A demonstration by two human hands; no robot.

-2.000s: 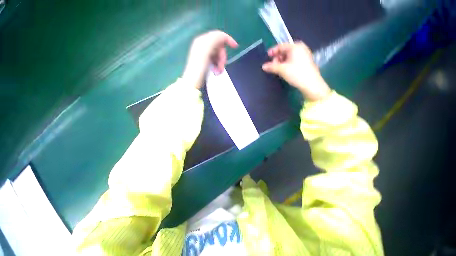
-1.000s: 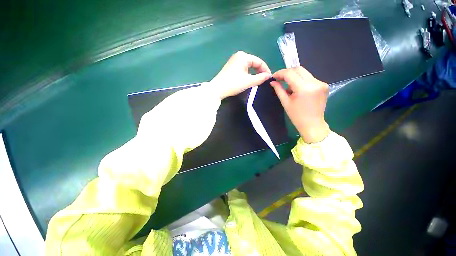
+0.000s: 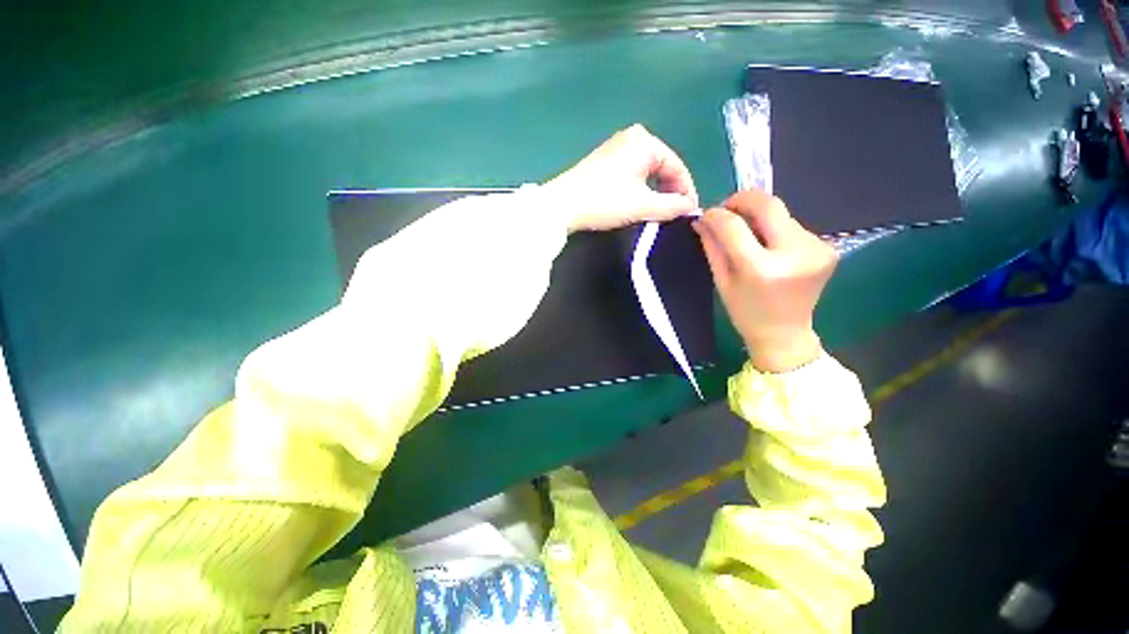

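A matte black sheet (image 3: pixel 594 316) lies on the green mat in front of me, partly hidden by my left sleeve. My left hand (image 3: pixel 629 183) is over its upper right part, with thumb and finger pinched on the top end of a white release liner (image 3: pixel 656 297). The liner hangs down as a narrow bent ribbon across the black sheet, its tip near the lower edge. My right hand (image 3: pixel 774 273) is at the sheet's upper right corner, fingertips pinched and meeting the left fingertips. What exactly lies between the right fingertips is too small to tell.
A stack of black sheets (image 3: pixel 860 155) lies on a crinkled clear plastic bag (image 3: pixel 748 146) at the right. White sheets (image 3: pixel 27 495) are at the left edge. Small objects and red parts are at the far upper right. Below the bench edge is a dark floor with a yellow line (image 3: pixel 681 493).
The hands have come together at the sheet's upper right corner, and the white liner, broad before, now hangs narrow and edge-on. The view has shifted, showing more of the right-hand black sheets.
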